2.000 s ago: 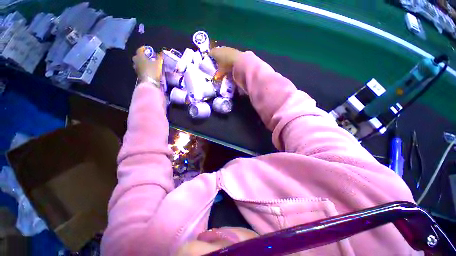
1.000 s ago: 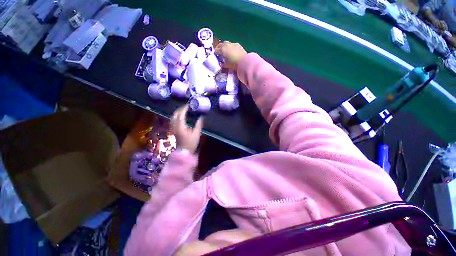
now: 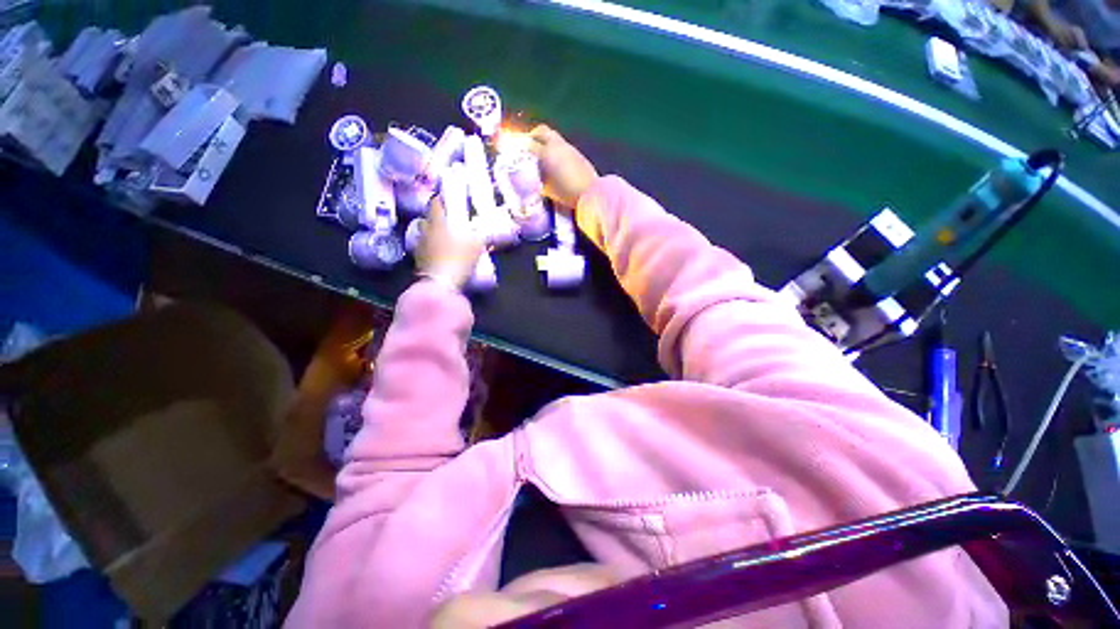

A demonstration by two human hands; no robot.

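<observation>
A pile of white device units [image 3: 380, 197] lies on the black bench mat, some with round spoked heads. My left hand [image 3: 447, 250] is at the near side of the pile, touching the white units; its fingers are partly hidden among them, so its grip is unclear. My right hand [image 3: 560, 166] is at the right side of the pile, fingertips against a white unit; whether it grips the unit is unclear. One white unit [image 3: 564, 264] lies at the pile's right end, below my right hand.
Bagged parts [image 3: 197, 123] are heaped at the bench's left end. A teal electric screwdriver [image 3: 958, 227] rests on a white-and-black stand [image 3: 877, 241]. A blue-handled tool [image 3: 943, 391] and pliers [image 3: 987, 399] lie at right. A cardboard box [image 3: 160, 430] and a parts bin [image 3: 322, 412] are below the bench edge.
My left hand went from the pile's left side to below the bench edge, then up to the pile's near side. My right hand stays at the right side. Units in the middle have shifted.
</observation>
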